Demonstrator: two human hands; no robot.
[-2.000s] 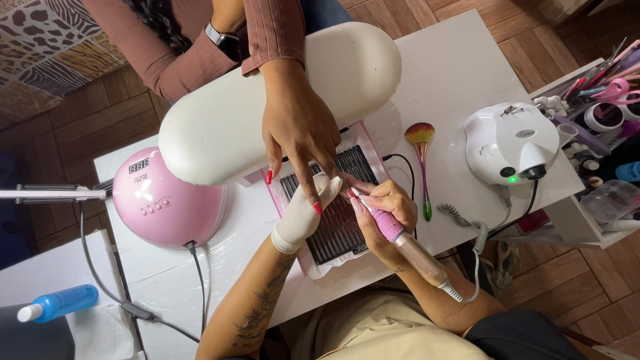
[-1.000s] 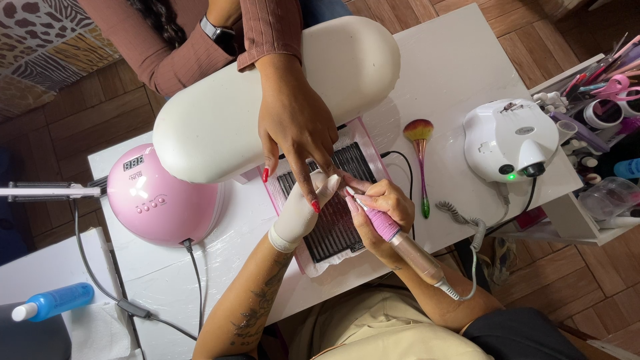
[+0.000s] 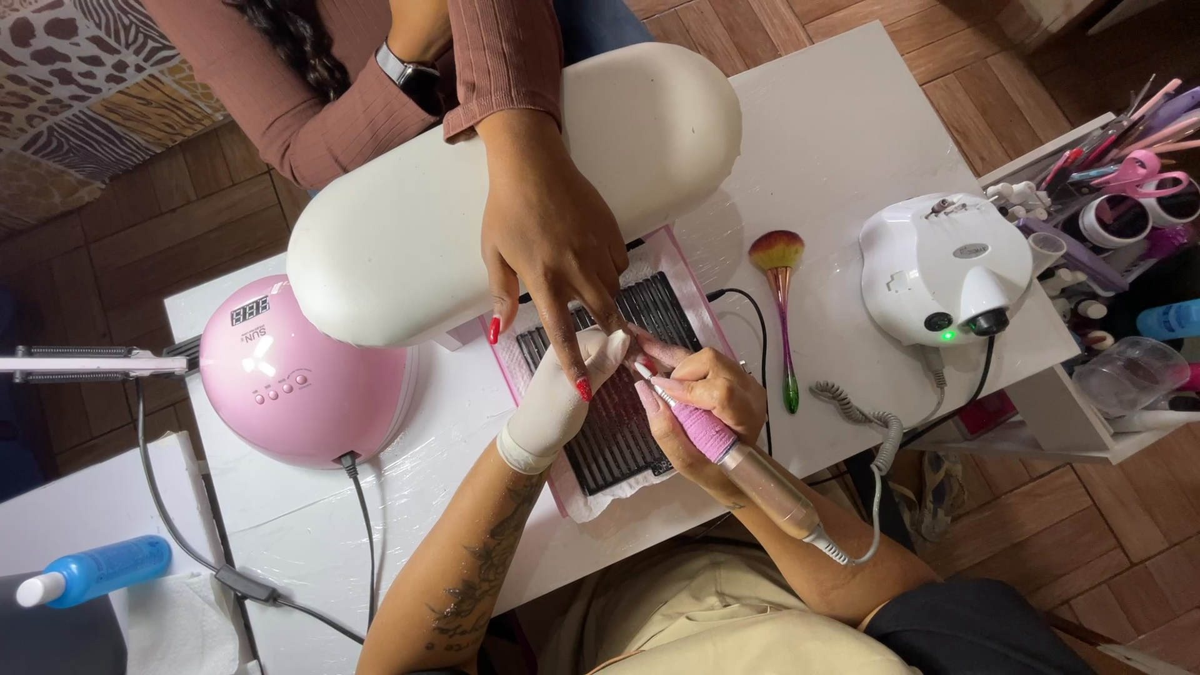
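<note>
My left hand (image 3: 559, 401), in a white glove, holds a finger of another person's hand (image 3: 551, 220), whose nails are red. My right hand (image 3: 705, 401), ungloved, grips an electric nail drill handpiece (image 3: 764, 486) with a pink wrapped grip; its tip is at that person's fingertip, and the exact contact is hard to see. Below both hands lies a nail dust collector (image 3: 626, 427) with a black slatted grille and pink frame. The person's forearm rests across a cream padded armrest (image 3: 403, 244).
A pink nail lamp (image 3: 291, 384) stands at the left, near a blue bottle (image 3: 108, 570). Right of the dust collector lie a multicoloured brush (image 3: 780, 300) and the white drill control unit (image 3: 937, 272), its coiled cord (image 3: 886, 441) running to the handpiece. A cart (image 3: 1078, 412) holds bottles, jars and pink scissors.
</note>
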